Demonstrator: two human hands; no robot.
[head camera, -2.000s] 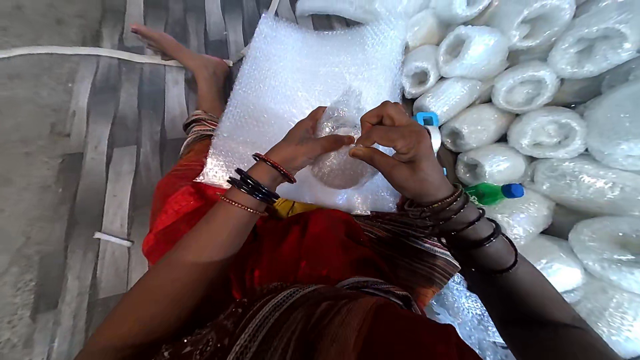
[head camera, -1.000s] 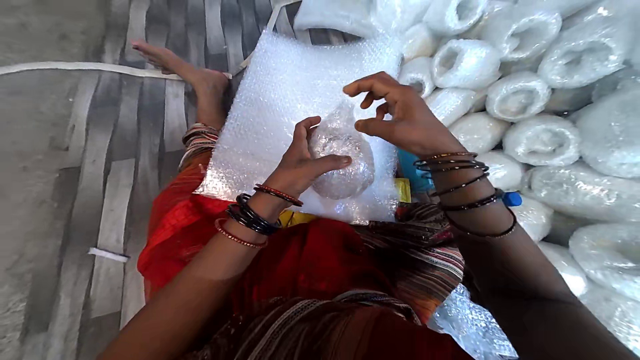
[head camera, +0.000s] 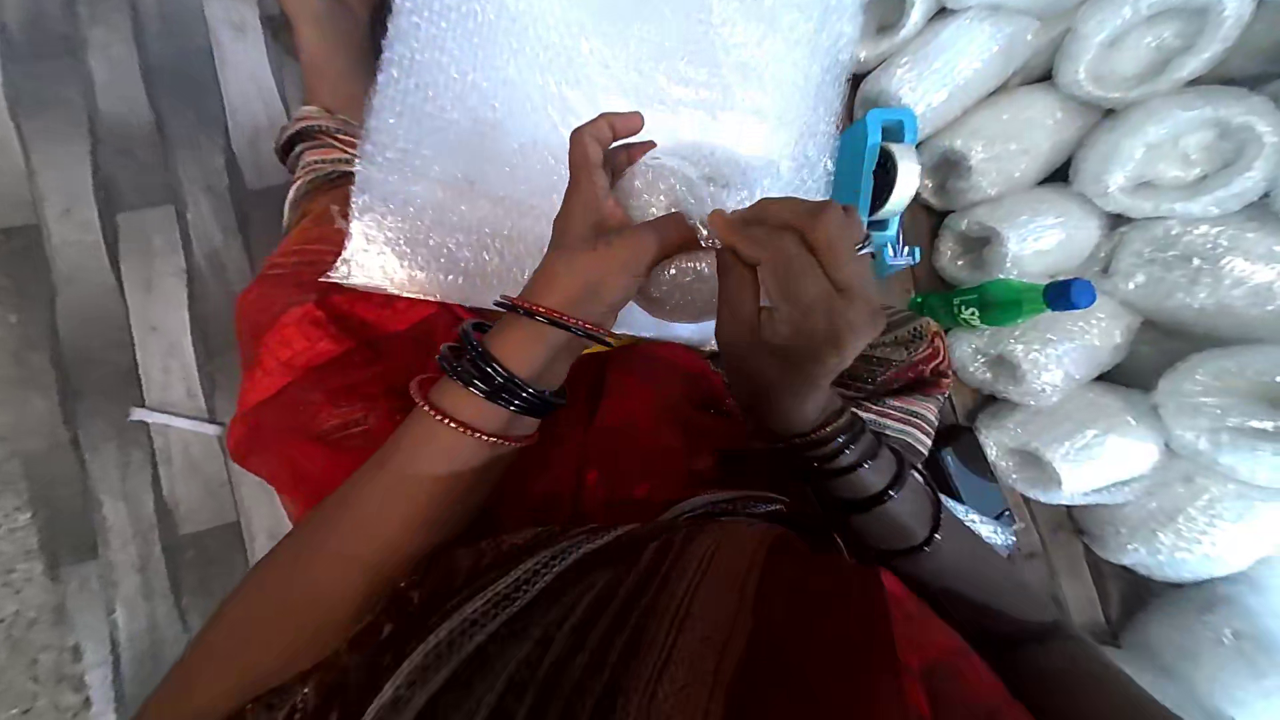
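A rounded bundle in clear plastic wrap (head camera: 675, 285) rests over a sheet of bubble wrap (head camera: 480, 130) on my lap. My left hand (head camera: 610, 220) curls around the bundle's left side, its thumb lying across it and the fingers raised. The thumb and fingers of my right hand (head camera: 790, 290) pinch something small and shiny at the bundle, close to the left thumb tip; what it is cannot be told. A blue tape dispenser (head camera: 855, 170) with a roll of clear tape (head camera: 900, 180) stands just right of the bubble wrap.
Several bubble-wrapped rolls (head camera: 1010, 140) are piled along the right side. A green plastic bottle (head camera: 990, 303) with a blue cap lies among them. On the left is a grey wood-patterned floor covering (head camera: 170, 350) with a white strip (head camera: 175, 420) on it. A bare leg extends at upper left.
My right hand has come down from above the bundle to its right side, beside my left thumb. The tape dispenser and bottle, largely hidden a second ago, show again. The view has shifted closer.
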